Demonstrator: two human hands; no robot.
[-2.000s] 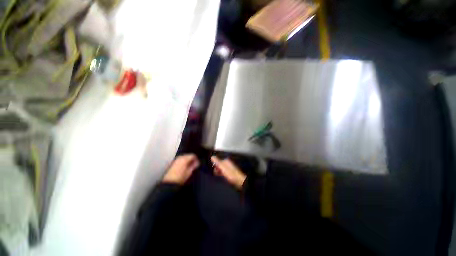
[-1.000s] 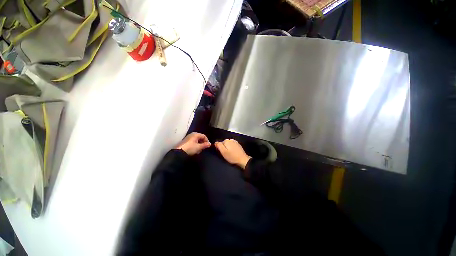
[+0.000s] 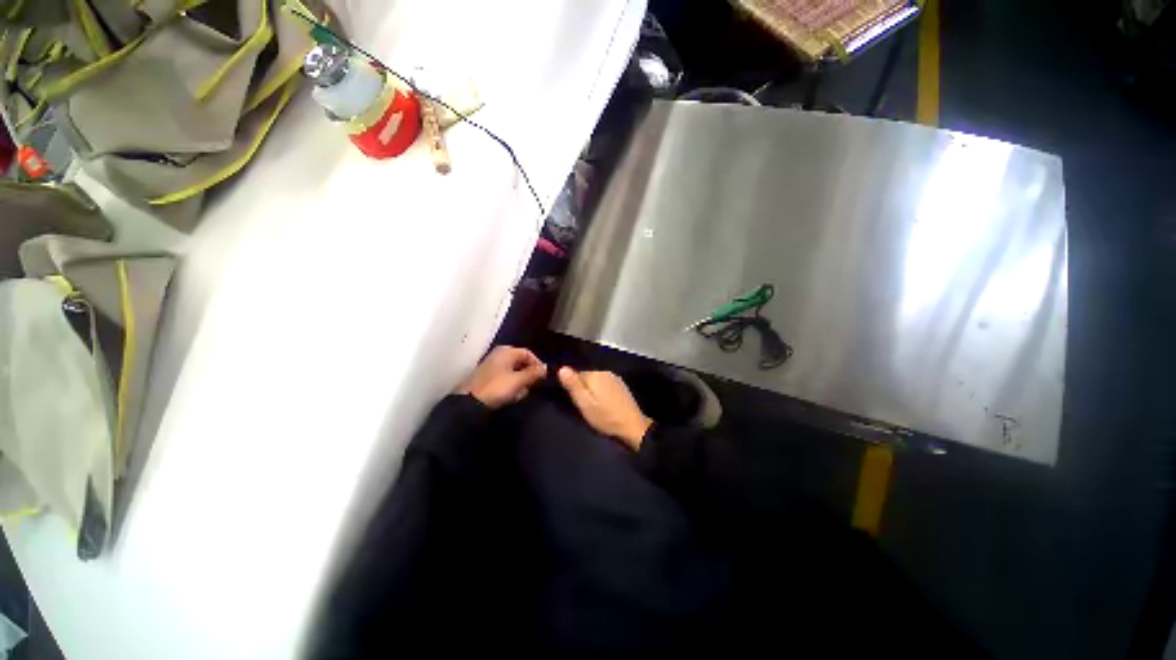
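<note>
My left hand and my right hand are close together above my dark-clothed lap, between the white table and the metal-topped side table. The fingertips of both hands are pinched and nearly meet. Anything between them is too small or dark to make out. A green-handled tool with a thin metal shank lies on the metal-topped side table, ahead and to the right of my right hand. Its tangled black cord lies beside it.
The white table holds a heap of taupe bags with yellow edges, a silver-topped pot with a red base, a wooden-handled tool and a dark cord. A small orange item is at far left. A woven box stands beyond.
The view has steadied and shifted since the first blurred frame. My hands stay close together with nearly the same pose. The green-handled tool stays on the metal top.
</note>
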